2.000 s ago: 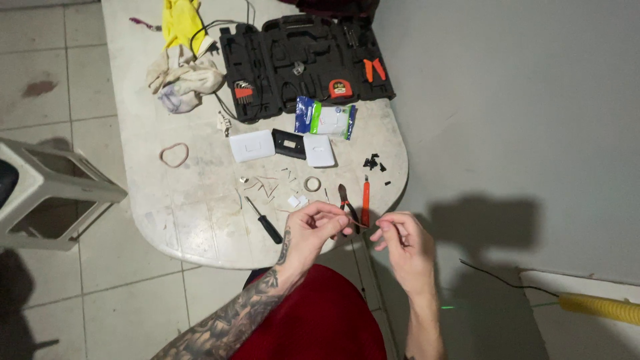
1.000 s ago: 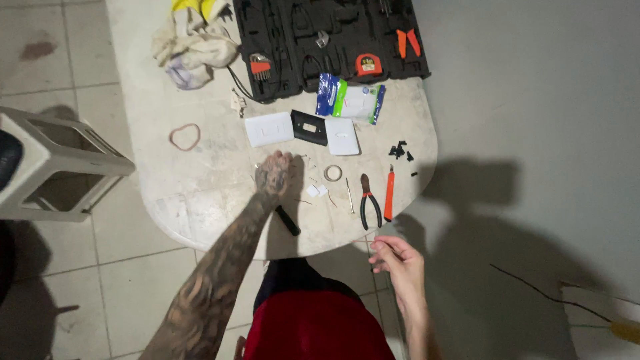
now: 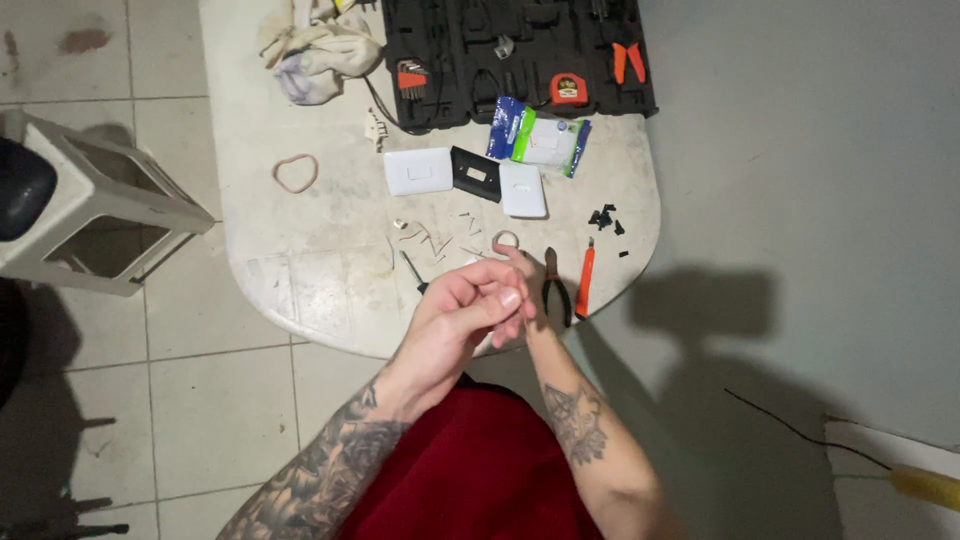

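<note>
My left hand (image 3: 469, 311) is above the table's near edge, thumb pressed to the fingers; whether something small is pinched there I cannot tell. Behind it, partly hidden, my right hand (image 3: 523, 274) reaches toward a small ring-shaped roll (image 3: 505, 239), and its grip is hidden. A screwdriver (image 3: 414, 271) lies just left of the hands, its handle covered. Diagonal cutters (image 3: 553, 289) with dark handles and an orange utility knife (image 3: 586, 281) lie to the right. Small screws (image 3: 471, 222) and wire scraps (image 3: 429, 238) are scattered beyond the hands.
White wall plates (image 3: 418, 171) (image 3: 523, 196) flank a black plate (image 3: 476, 175). Behind them lie a packaged switch (image 3: 541, 142) and an open tool case (image 3: 517, 52). Black bits (image 3: 602, 217), a rubber band (image 3: 295, 174) and a rag (image 3: 322, 60) rest on the table. A plastic stool (image 3: 97, 210) stands left.
My left hand has drawn back from the small parts on the table toward me. My right hand has moved forward and left, and now overlaps it.
</note>
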